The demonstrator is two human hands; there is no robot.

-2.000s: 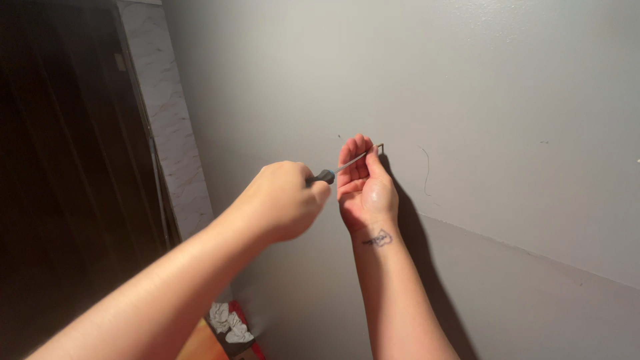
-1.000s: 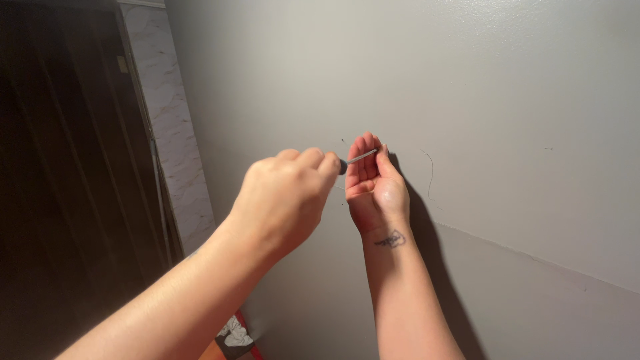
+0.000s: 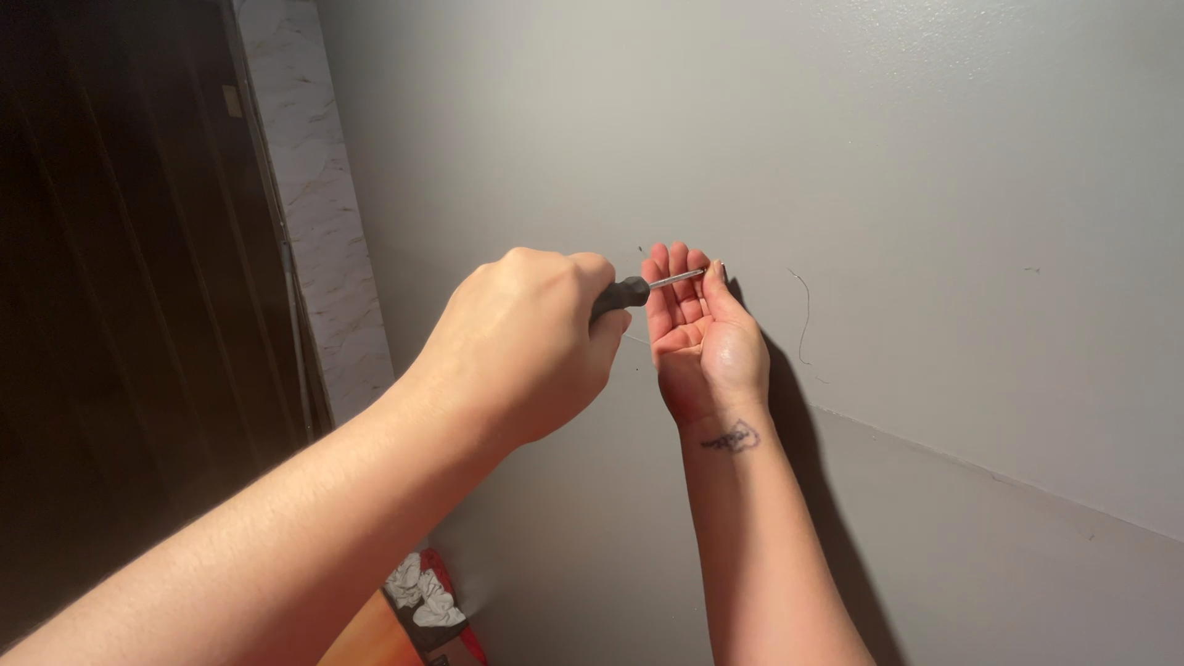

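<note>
My left hand [image 3: 527,342] comes from the lower left and is closed around the black handle of a screwdriver [image 3: 622,296], its back toward the camera. The metal shaft points right and slightly up, over the fingers of my right hand [image 3: 708,333]. That hand is at the gray wall, palm toward the camera. Its thumb is pressed toward the forefinger beside the screwdriver's tip, around a small metal piece [image 3: 722,267] that is mostly hidden. Whether the tip sits in a screw head cannot be told.
The gray wall [image 3: 925,305] bears a thin hair-like line [image 3: 807,319] and a long seam [image 3: 962,458]. At left are a marble-patterned strip [image 3: 310,185] and a dark brown paneled surface [image 3: 111,277]. Crumpled white cloth or paper [image 3: 430,592] lies below, near something red.
My left hand has turned and shifted its grip on the screwdriver handle. My right hand keeps its place at the wall with the thumb and forefinger together.
</note>
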